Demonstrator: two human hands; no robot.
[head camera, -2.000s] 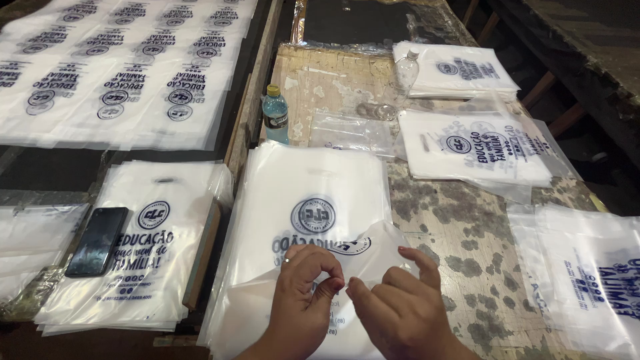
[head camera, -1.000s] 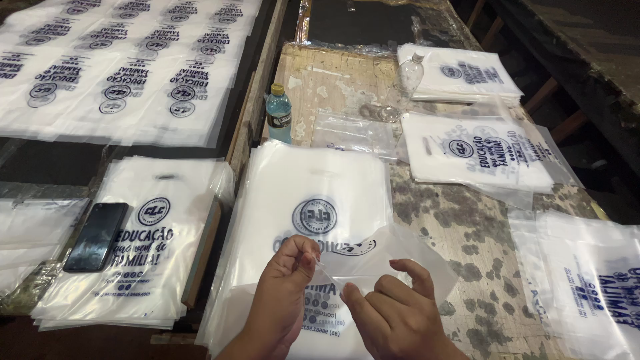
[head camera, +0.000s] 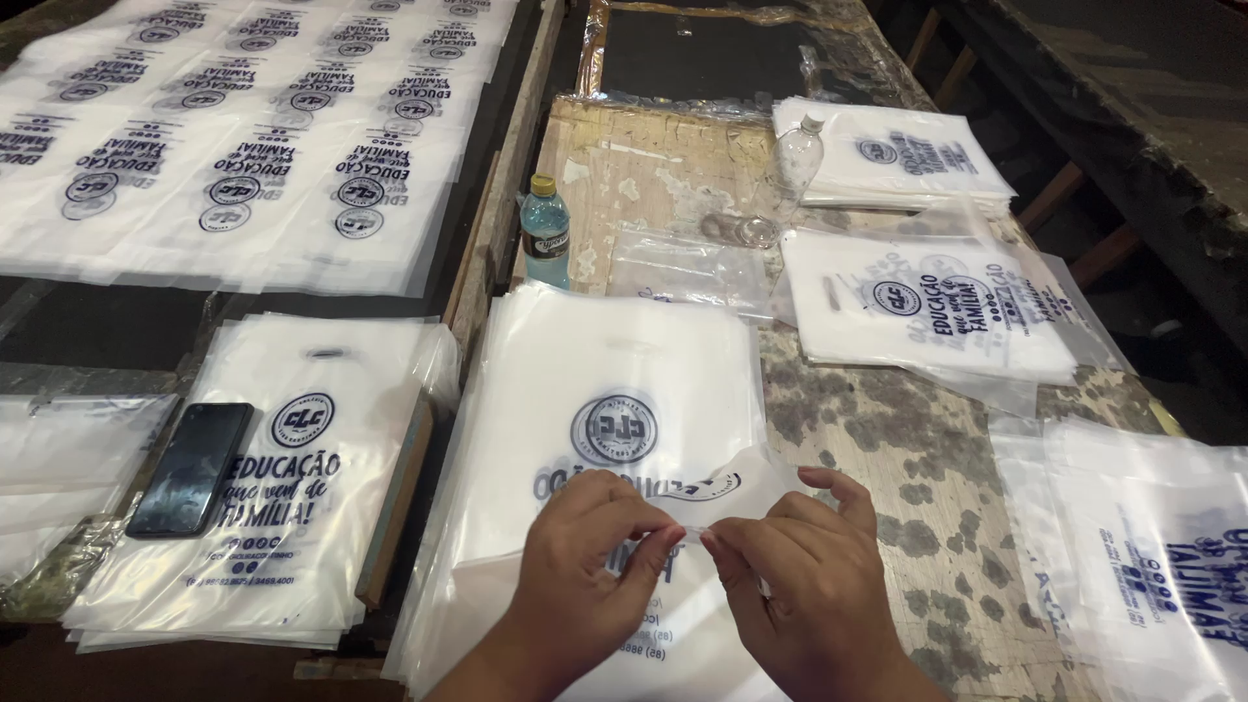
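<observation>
Both my hands meet over a stack of translucent plastic bags (head camera: 624, 341) printed in dark blue. Between thumb and fingers my left hand (head camera: 595, 565) pinches the edge of the top bag. Close beside it, my right hand (head camera: 799, 565) pinches the same edge, its index finger raised. The lifted corner of that bag (head camera: 756, 473) is folded over, showing part of a round print. Some of the stack's lower print is hidden behind my hands.
At left, a black phone (head camera: 190, 470) lies on another bag stack (head camera: 361, 361), beside a wooden strip (head camera: 395, 497). A blue bottle (head camera: 545, 234) stands behind my stack. More bag piles (head camera: 829, 322) lie at right, with a clear bottle (head camera: 799, 156). Printed bags (head camera: 292, 166) cover the left table.
My left hand has moved right, and its fingertips now meet those of my right hand at the bag's edge. One second ago the hands were farther apart.
</observation>
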